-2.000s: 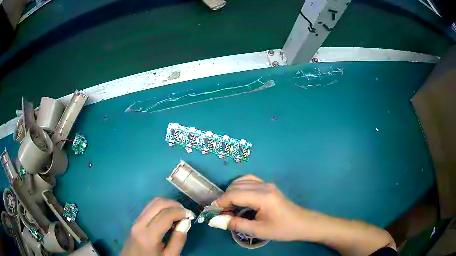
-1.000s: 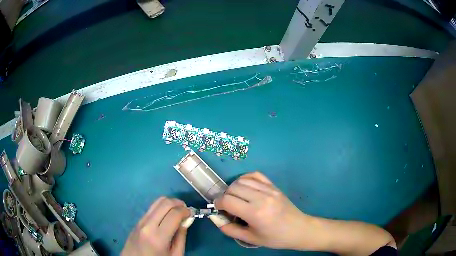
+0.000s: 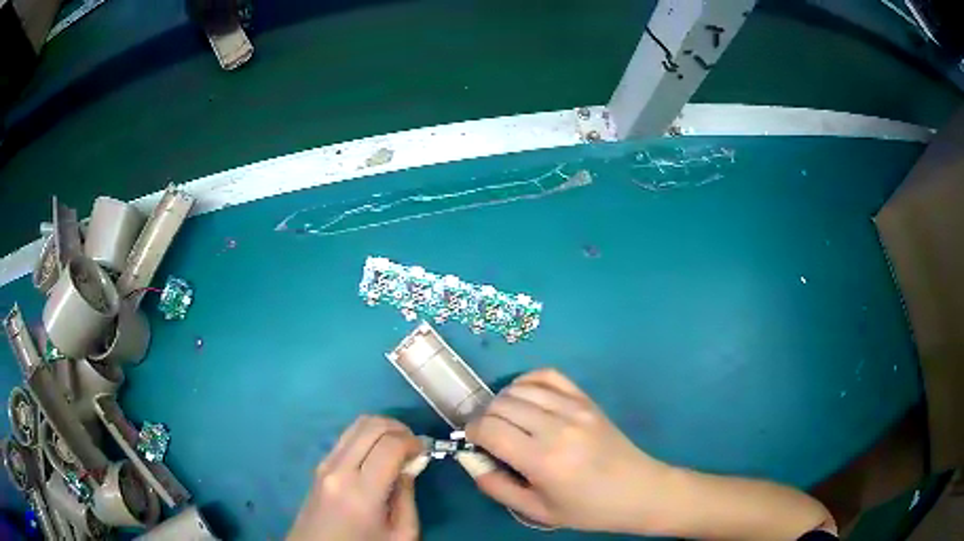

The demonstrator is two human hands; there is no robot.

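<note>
My left hand and my right hand meet at the lower middle, white coverings on the fingertips. They pinch a small control board between them, seen nearly edge-on. The open handle shell of a grey-beige fan housing points up and left from under my right hand. The round barrel is mostly hidden behind that hand. A PCB panel of several joined green-white boards lies on the teal bench just above the shell.
A housing pile with dangling boards lies at the left. Beyond the white edge, a dark green conveyor carries a beige unit. A grey post stands at the back. A brown carton is at the right.
The board in my fingers has turned from flatter to edge-on. The handle shell has swung to a steeper angle and the barrel is now mostly covered. The unit on the conveyor has moved left.
</note>
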